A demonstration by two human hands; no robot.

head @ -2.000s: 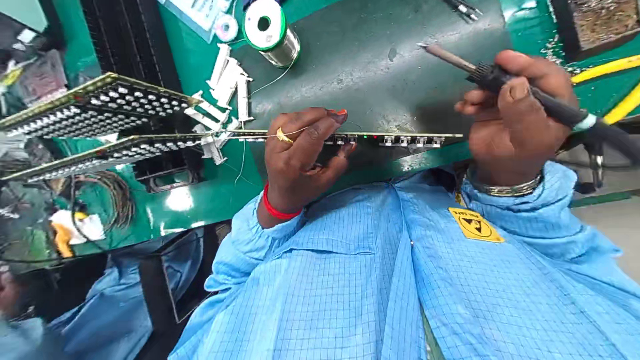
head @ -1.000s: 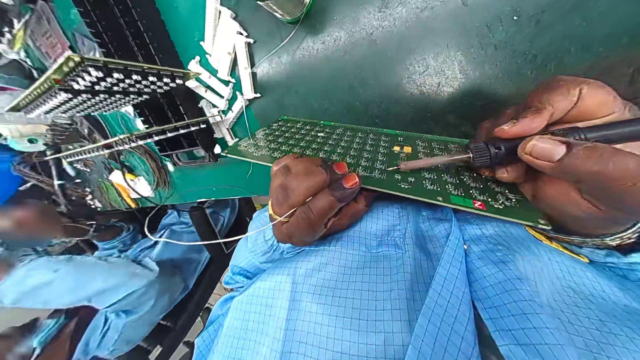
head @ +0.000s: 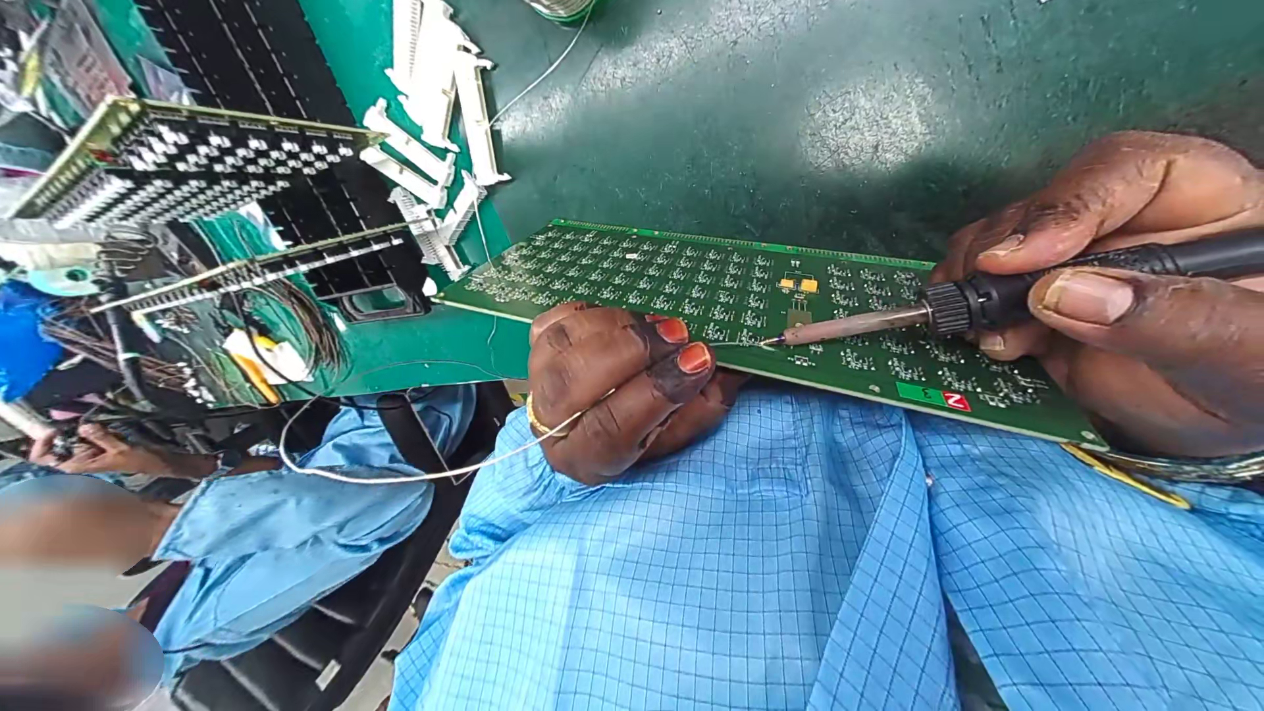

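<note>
A green circuit board lies tilted in front of me, its near edge by my blue checked coat. My left hand pinches a thin solder wire between thumb and finger at the board's near edge; the wire's short end points right. My right hand is closed on the black handle of a soldering iron. The iron's tip touches or nearly touches the board where the wire ends, just below a bare rectangular pad and two yellow components. The hand covers the board's right end.
White plastic connectors lie at the upper left on the green mat. Two boards stand on edge at the left, one populated, beside bundled wires. Part of a solder spool shows at the top. Another person's sleeve is at lower left.
Two seconds ago the board was seen edge-on and the iron was raised off it; now its face shows and the iron is down at it. Over the last second the wire end has met the tip area.
</note>
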